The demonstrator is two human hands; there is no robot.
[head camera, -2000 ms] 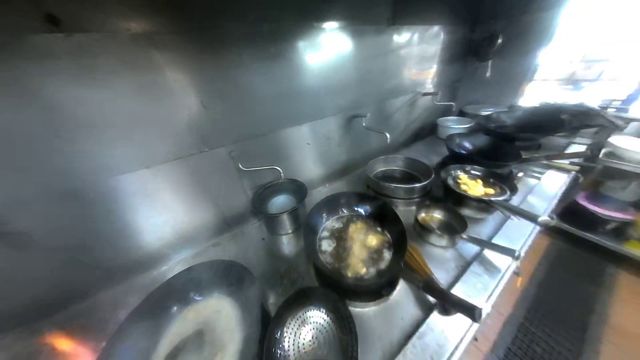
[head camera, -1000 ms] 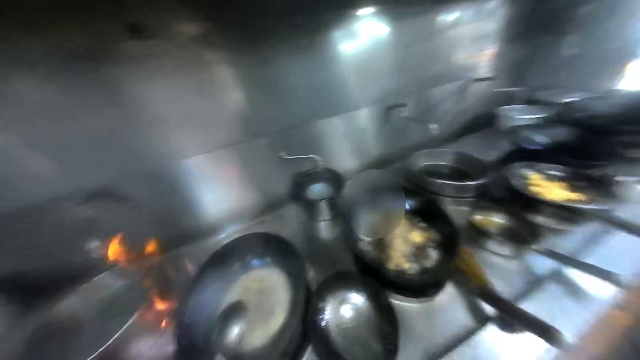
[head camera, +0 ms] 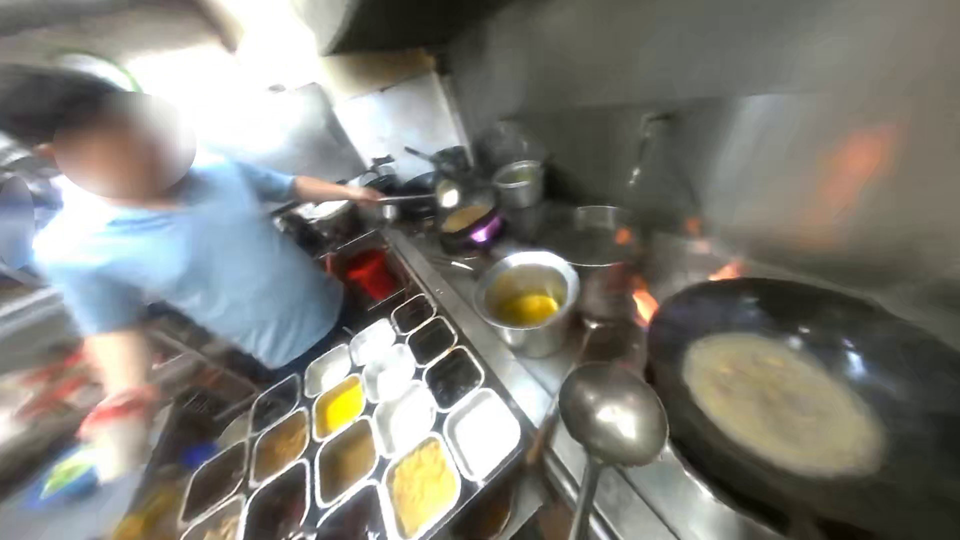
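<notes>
Neither of my hands shows in the frame. A large steel ladle (head camera: pixel 613 415) reaches in from the bottom edge, its bowl just left of a black wok (head camera: pixel 915 360); what holds its handle is out of view. Pale, cloudy liquid (head camera: pixel 780 405) lies in the wok. Left of the wok and farther back stands a metal pot (head camera: pixel 487 300) with yellow liquid (head camera: pixel 528 308) in it. Orange flames (head camera: pixel 645 301) rise between the pot and the wok.
A co-worker in a blue shirt (head camera: pixel 202 262) stands at the left, one hand (head camera: pixel 367 195) on a long-handled ladle over a small pan (head camera: pixel 466 225). A rack of square ingredient containers (head camera: pixel 482 433) fills the lower middle. Another metal pot (head camera: pixel 519 184) stands at the back.
The view has swung far to the left, bringing the co-worker and the ingredient containers into sight. The pans of frying food seen earlier are out of view.
</notes>
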